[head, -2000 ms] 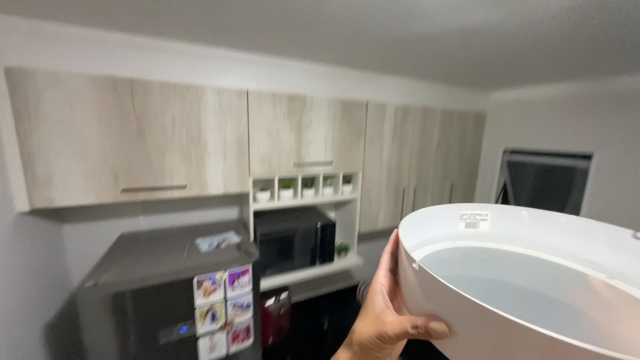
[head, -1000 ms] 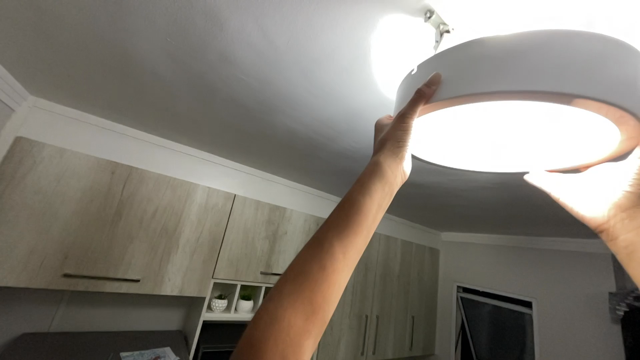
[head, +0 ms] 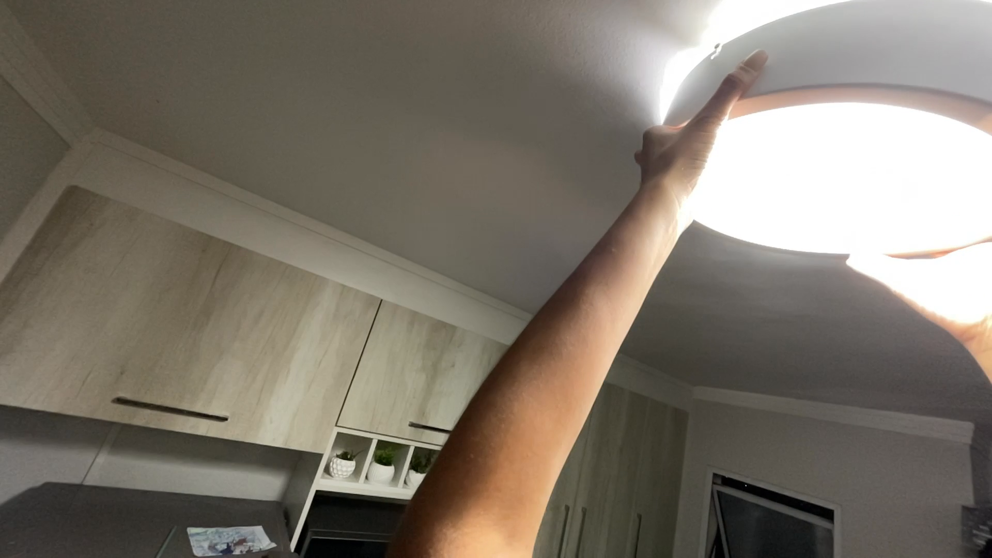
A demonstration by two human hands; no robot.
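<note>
A round white ceiling light cover (head: 860, 54) is held up near the ceiling at the upper right, with bright light shining through its lower face and above its rim. My left hand (head: 690, 139) grips the cover's left side, its thumb on the outer wall and the other fingers mostly hidden behind it. At the far right my right hand (head: 930, 283) supports the near lower edge; glare washes it out, and its fingers are largely hidden or out of frame.
Wood-grain wall cabinets (head: 178, 310) line the left and back. Below them are small potted plants (head: 381, 466) in a white cubby shelf (head: 364, 490) and the top of a dark fridge (head: 132, 519) with a paper (head: 230, 540) on it. A window (head: 775, 519) stands at the lower right.
Two seconds ago the cover was low, with only my left hand visible on it. Both hands then held it overhead; now it is closer to the ceiling, and the metal bracket seen one second ago is hidden.
</note>
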